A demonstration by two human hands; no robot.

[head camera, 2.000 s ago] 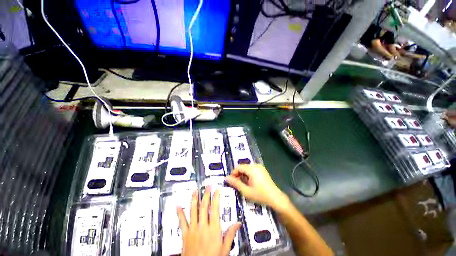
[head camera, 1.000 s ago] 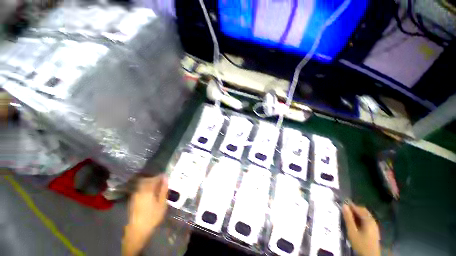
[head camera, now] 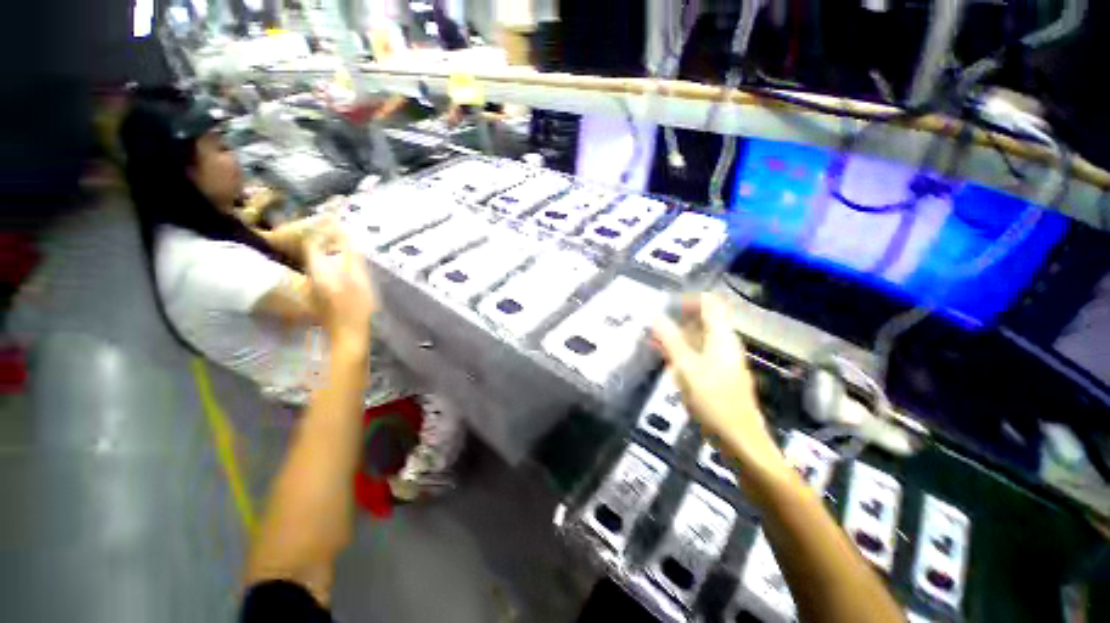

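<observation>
A clear blister tray [head camera: 550,346] with two rows of white devices lies level on top of the tall tray stack [head camera: 469,387] at the centre left. My left hand [head camera: 337,278] is at its left end and my right hand [head camera: 706,359] at its right end, both gripping its edge; the fingertips are blurred. Another tray [head camera: 582,535] of white devices, with dark ovals, lies lower on the green bench, partly hidden by my right forearm.
A seated person [head camera: 225,274] in a white top is just beyond my left arm, beside a red stool [head camera: 375,487]. A pale scanner [head camera: 852,402] lies below the blue monitor [head camera: 889,225]. White cables hang from the shelf [head camera: 840,104]. A yellow line [head camera: 219,426] crosses the grey floor.
The view has swung left. My hands have moved from the bench tray's sides to the ends of the tray on the stack. The bench tray now shows at lower right.
</observation>
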